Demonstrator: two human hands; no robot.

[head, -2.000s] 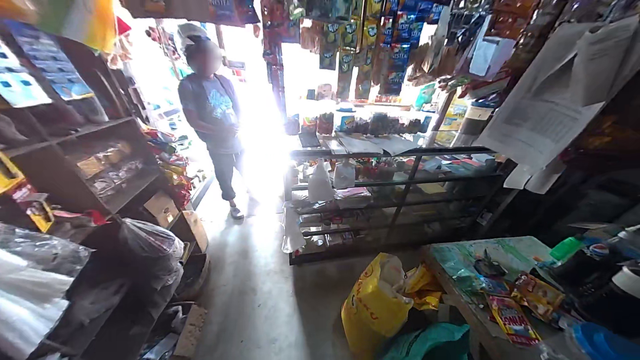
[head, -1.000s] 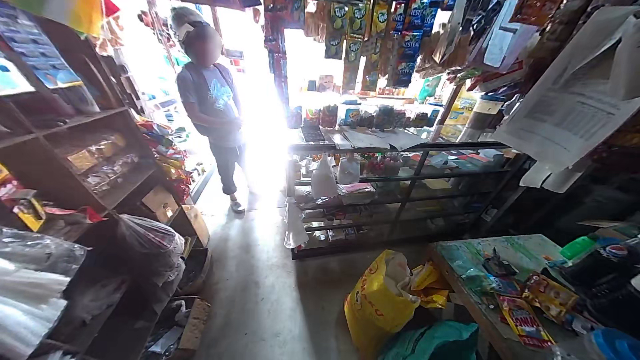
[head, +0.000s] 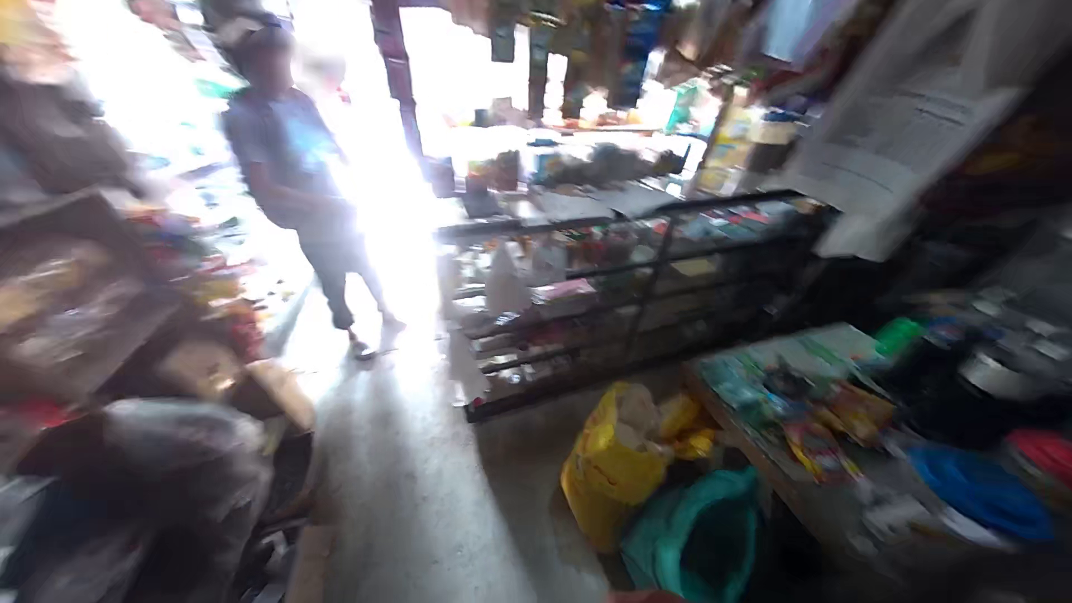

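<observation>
At the bottom edge of the head view, a thin, blurred, skin-toned sliver shows, seemingly the top of my right hand (head: 645, 596); its fingers and anything in it are cut off. My left hand is out of the frame. Nearest above the sliver is a teal plastic tub or bucket (head: 662, 532), its dark inside visible. A yellow plastic bag (head: 615, 469) stands on the floor against it. To the right, a table (head: 754, 448) bears small colourful packets (head: 816, 452), a blue plastic lid or basin (head: 976, 490) and dark containers.
A glass display counter (head: 628, 301) crosses the middle, with packets hanging above. A person (head: 293, 176) stands in the bright doorway at left. Shelves with a cardboard box (head: 201, 368) and a plastic bag of goods (head: 184, 444) line the left. Concrete floor (head: 402, 486) lies between. Papers (head: 896, 142) hang at right.
The view has shifted and is blurred. More of the teal tub shows, and a skin-toned sliver now appears at the bottom edge. The person still stands at the doorway.
</observation>
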